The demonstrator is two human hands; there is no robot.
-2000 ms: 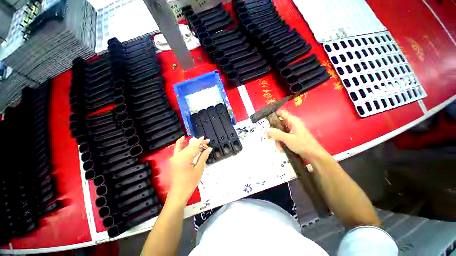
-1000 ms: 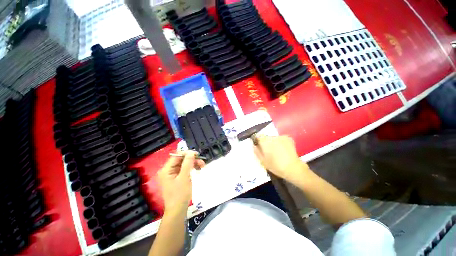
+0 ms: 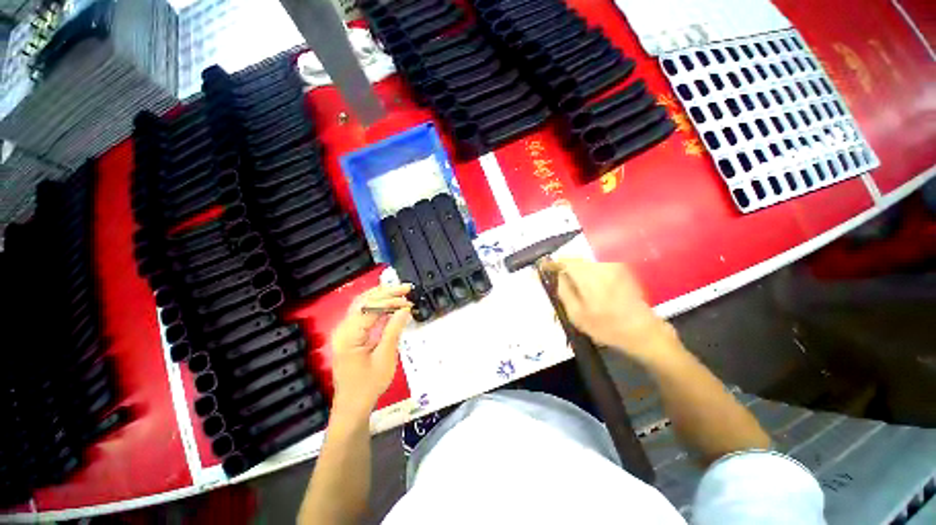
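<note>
Several black handle housings (image 3: 435, 251) lie side by side, their ring ends toward me, on the work pad (image 3: 482, 354) and against the blue parts bin (image 3: 359, 169) with pale contents. My left hand (image 3: 367, 344) is at the left of their ring ends and holds a small thin pin (image 3: 382, 309) at the fingertips. My right hand (image 3: 608, 305) is closed around the hammer (image 3: 544, 249) just below its head. The head is to the right of the housings, over the pad, and the long handle runs down toward my lap.
Dense rows of black housings (image 3: 251, 395) cover the left of the bench, with more rows (image 3: 554, 51) behind. A white perforated tray (image 3: 770, 118) is at the right. Stacked grey trays (image 3: 98, 113) stand back left. A grey metal post (image 3: 334, 56) rises behind the bin.
Over the two seconds, the hammer head has come lower and nearer the housings, over the pad. My left hand stays near the ring ends with the small pin. The camera view has shifted.
</note>
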